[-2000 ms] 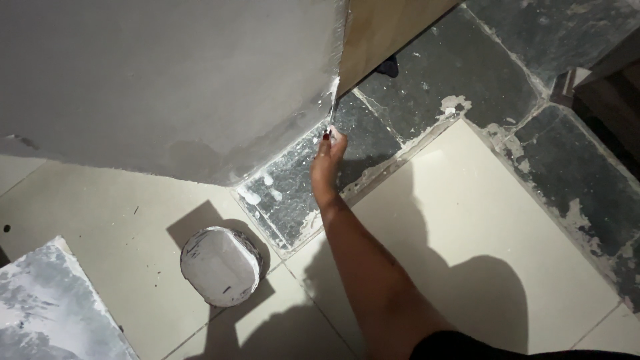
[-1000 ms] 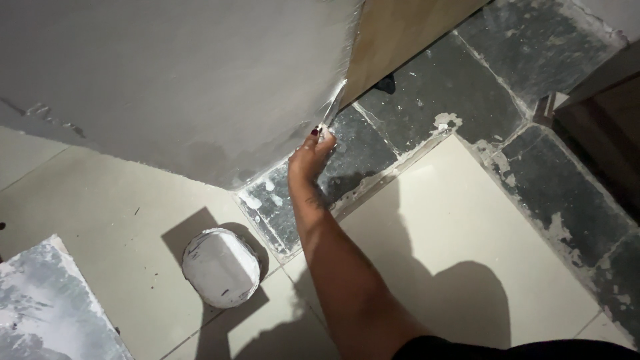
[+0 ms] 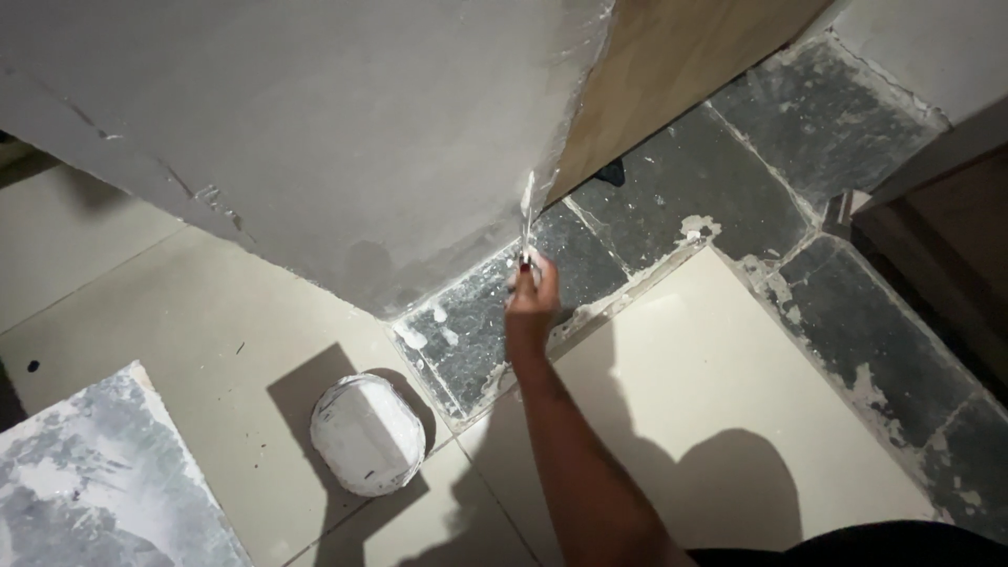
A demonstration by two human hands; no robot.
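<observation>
My right hand (image 3: 535, 295) grips a thin tool, apparently a putty knife (image 3: 527, 224), with white paste on its blade. The blade is at the lower part of a grey plastered wall (image 3: 378, 142), close to its right edge; whether it touches is hard to tell. Left of my forearm, a round tub of white paste (image 3: 368, 435) stands on the light floor tiles. My left hand is out of view.
A board smeared with white (image 3: 94, 480) lies at the lower left. Dark slate tiles (image 3: 583, 260) with white spots run under my hand, beside a brown wooden panel (image 3: 669, 71). A small dark object (image 3: 612, 172) lies at the panel's foot.
My right hand has drawn back a little from the wall's edge with the tool still in it. White paste now shows plainly on the blade. The view has shifted slightly.
</observation>
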